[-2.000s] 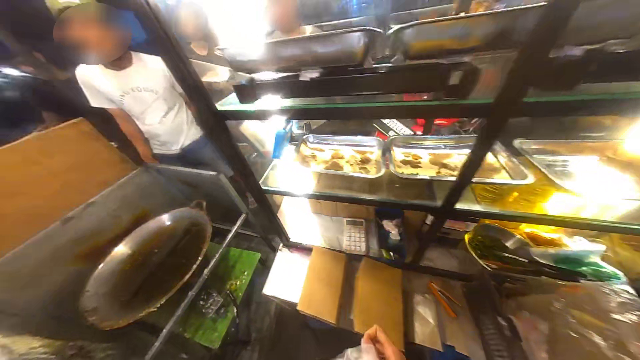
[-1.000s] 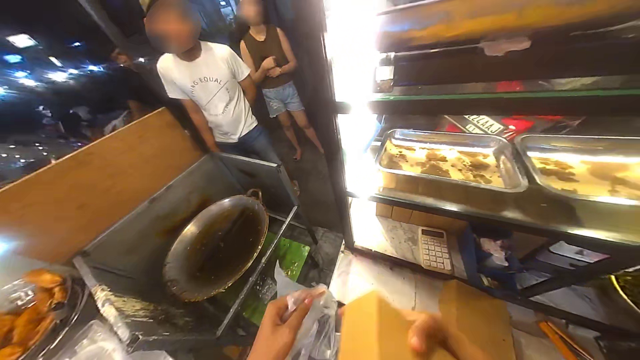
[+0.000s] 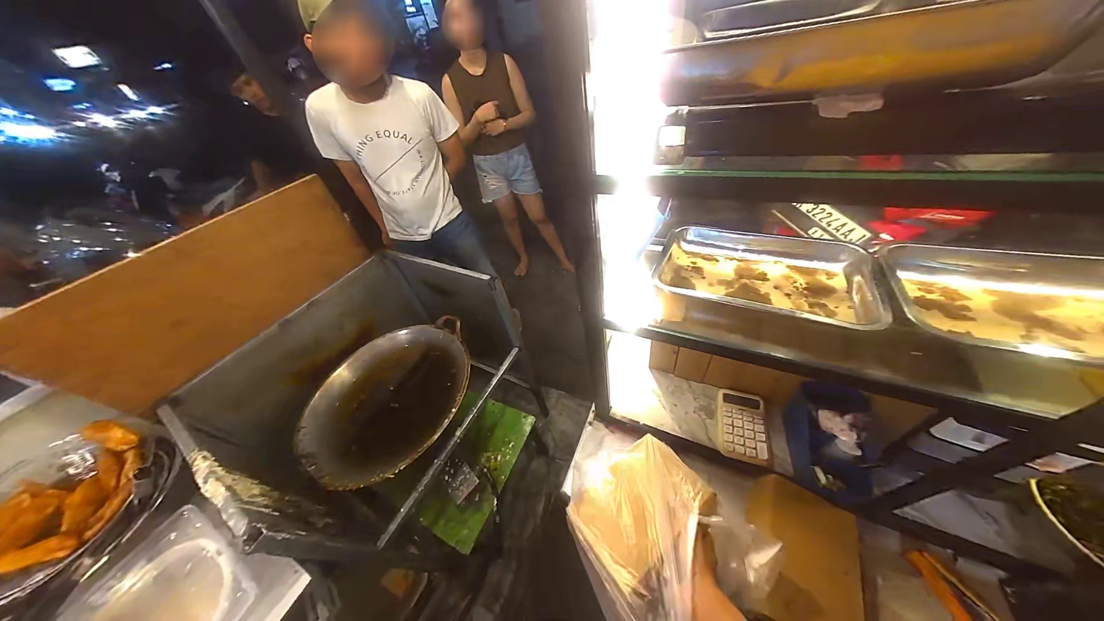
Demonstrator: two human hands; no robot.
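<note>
A clear plastic bag with a brown paper packet inside [image 3: 638, 509] is at the lower middle. My right hand [image 3: 711, 586] is at its right side near the bottom edge, holding the bag, with its fingers partly hidden by the plastic. More loose clear plastic [image 3: 746, 548] lies against that hand. My left hand cannot be seen. Just right of the bag, a sheet of brown paper [image 3: 806, 552] lies on the counter. A calculator [image 3: 743, 427] stands behind it, beside a blue container [image 3: 830, 440] with small items.
A wide wok of dark oil [image 3: 384, 405] sits in a metal stand at left centre. Fried food [image 3: 73, 500] fills a bowl at far left, near a plastic tub [image 3: 172, 573]. Metal trays [image 3: 772, 280] rest on the glass shelf. Orange-handled tongs [image 3: 949, 586] lie at lower right. People [image 3: 384, 155] stand beyond the stand.
The brown packet, outside the plastic a second ago, is now inside the clear bag. My left hand, seen then holding plastic, has gone from sight. The view has swung left since the first frame.
</note>
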